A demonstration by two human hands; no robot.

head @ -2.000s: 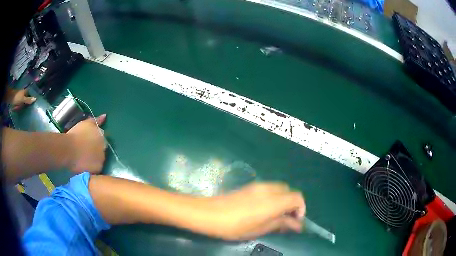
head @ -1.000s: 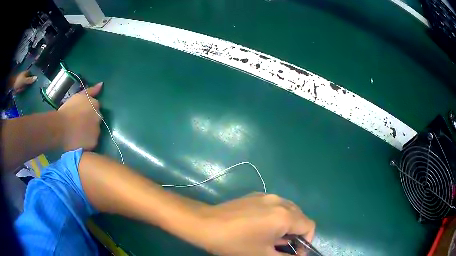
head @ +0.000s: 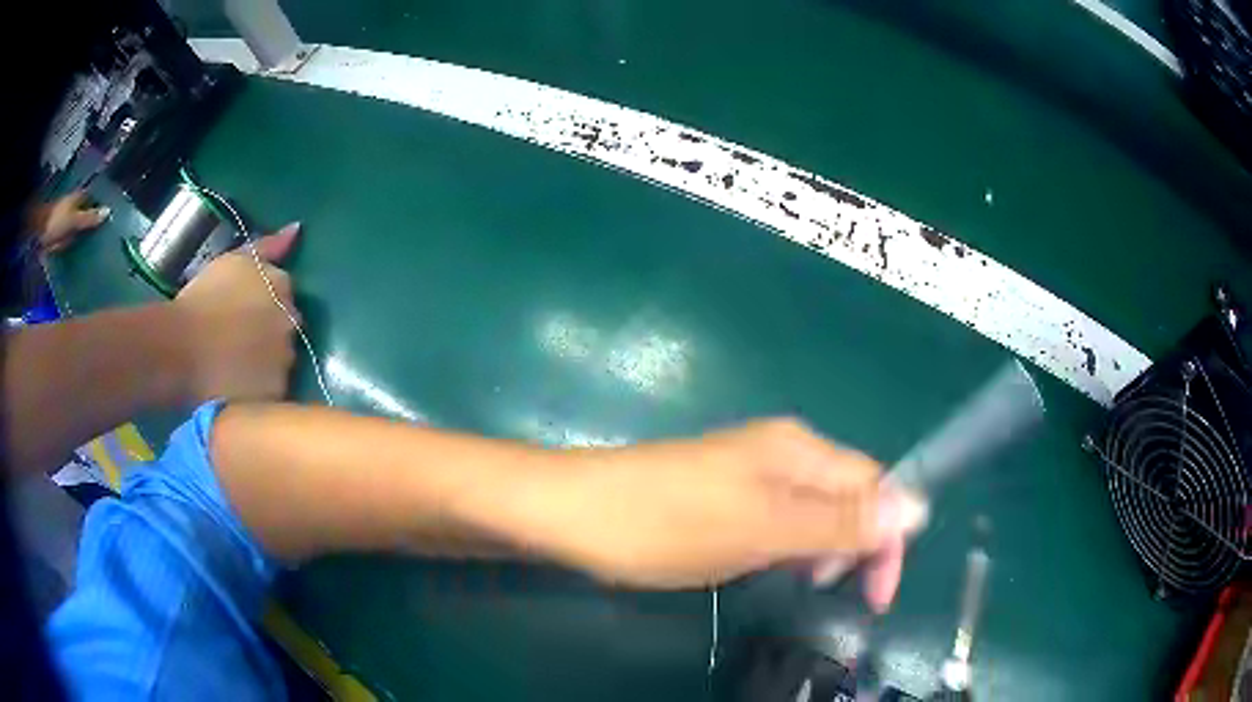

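My left hand (head: 796,514) reaches in from the lower left in a blue sleeve, over the glossy green bench. Its fingers are closed on a flat silver-grey tool (head: 978,428), possibly tweezers, blurred and pointing up right. Thin solder wire (head: 305,336) curves from a silver reel (head: 179,240) with green rims at the left; a short stretch also shows below my left hand. A second slim metal tool (head: 969,610) and blurred dark parts (head: 810,675) are near the bottom edge. My right hand is not in view.
Another person's hand (head: 240,322) rests beside the reel, and a further hand (head: 69,220) is behind it. A chipped white rail (head: 769,213) crosses beyond. A black fume fan (head: 1174,480) and a red bin (head: 1215,645) stand right. A dark fixture (head: 124,124) is upper left.
My left hand has moved up and right from its place one second ago, and the tool now points up right. The slim tool and dark parts now show near the bottom. The reel has hardly moved.
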